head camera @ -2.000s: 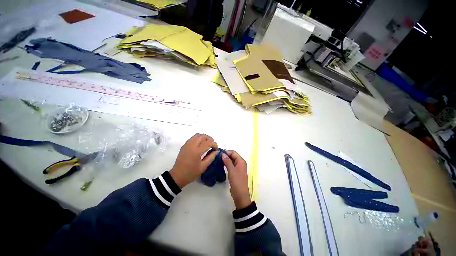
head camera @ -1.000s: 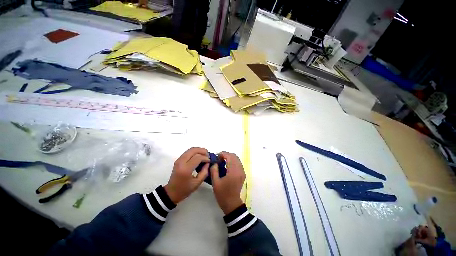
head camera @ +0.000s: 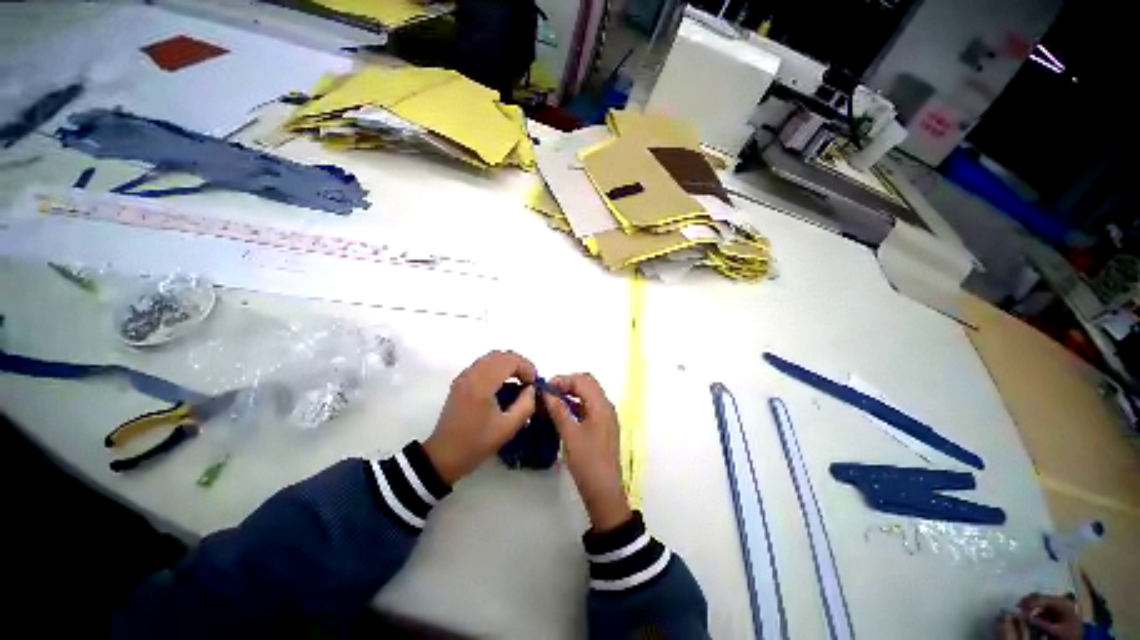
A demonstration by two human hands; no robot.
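A small dark blue soft workpiece [head camera: 530, 446] hangs below my fingertips, above the white table [head camera: 425, 550]. My left hand [head camera: 481, 410] pinches its top from the left, with thumb and fingers. My right hand [head camera: 590, 438] pinches a thin blue part of it from the right. The fingertips of both hands are close together. The fingers hide part of the workpiece, and its exact shape cannot be told.
Left: pliers [head camera: 153, 431], blue strap [head camera: 88, 369], clear plastic bags [head camera: 306, 375], dish of metal bits [head camera: 165, 313]. Behind: blue-grey scraps [head camera: 225, 163], yellow-edged panels [head camera: 650, 194]. Right: long pale strips [head camera: 748, 500], navy strips [head camera: 919, 490], another person's hand [head camera: 1048, 618] at the corner.
The workpiece was bunched between both hands a second ago; now it hangs lower, with its top pinched between the fingertips. The view has shifted slightly.
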